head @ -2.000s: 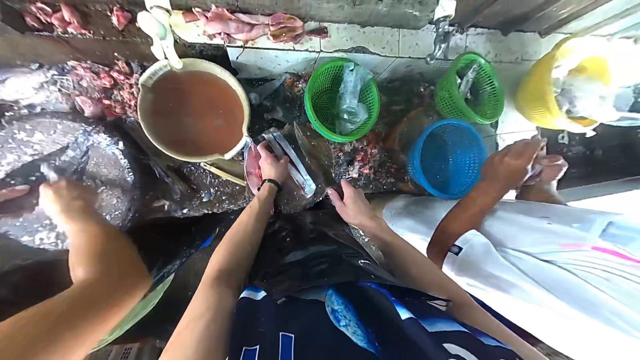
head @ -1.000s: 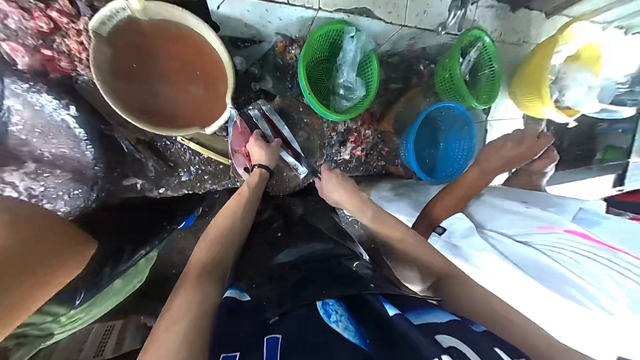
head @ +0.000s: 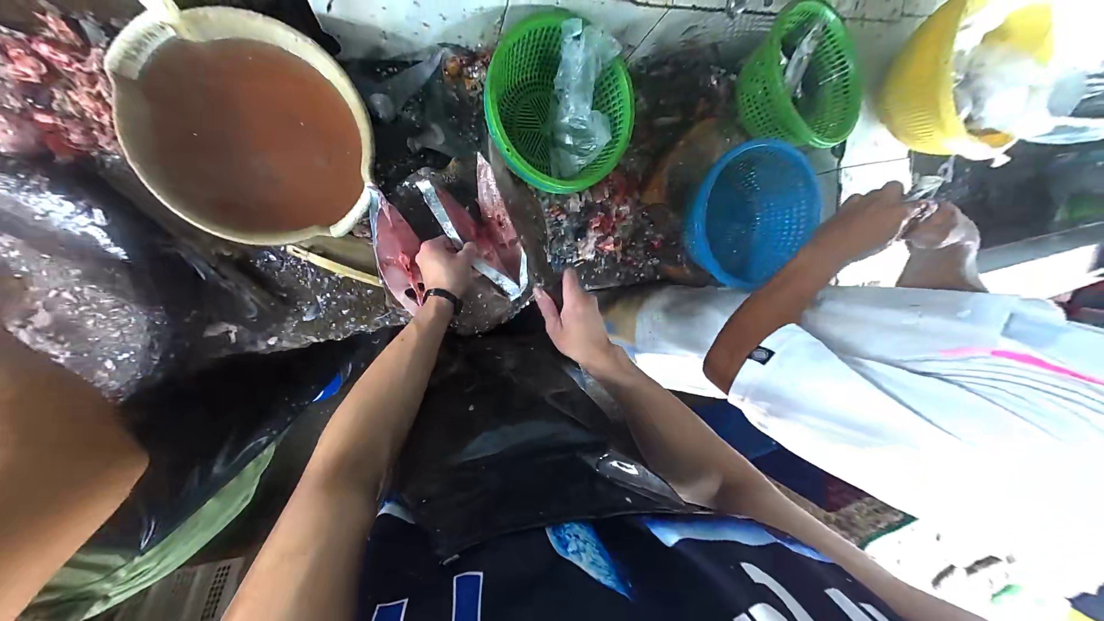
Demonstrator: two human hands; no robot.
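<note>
Pieces of split fish with pink flesh [head: 398,249] and silvery skin lie on a wet round board [head: 483,323]. My left hand [head: 446,265], with a dark band at the wrist, rests on the fish, fingertips down between the pieces; whether it grips one is unclear. A silvery strip, blade or fish skin, runs from beyond that hand to the board's near right. Just right of the board is my right hand [head: 575,319], thumb and fingers apart, holding nothing. More cut flesh [head: 496,207] points away from me on the board.
A tub of reddish water [head: 250,138] stands at the upper left, fish scraps [head: 52,82] beside it. Green baskets [head: 517,112] [head: 802,112], a blue basket [head: 753,216] and a yellow basket [head: 923,95] line the back. A co-worker's hands [head: 906,224] are at right, another person's arm [head: 60,483] at left.
My right hand has opened and drawn slightly back from the board's edge. The fish lies spread wider apart than before. The view has shifted closer to the board.
</note>
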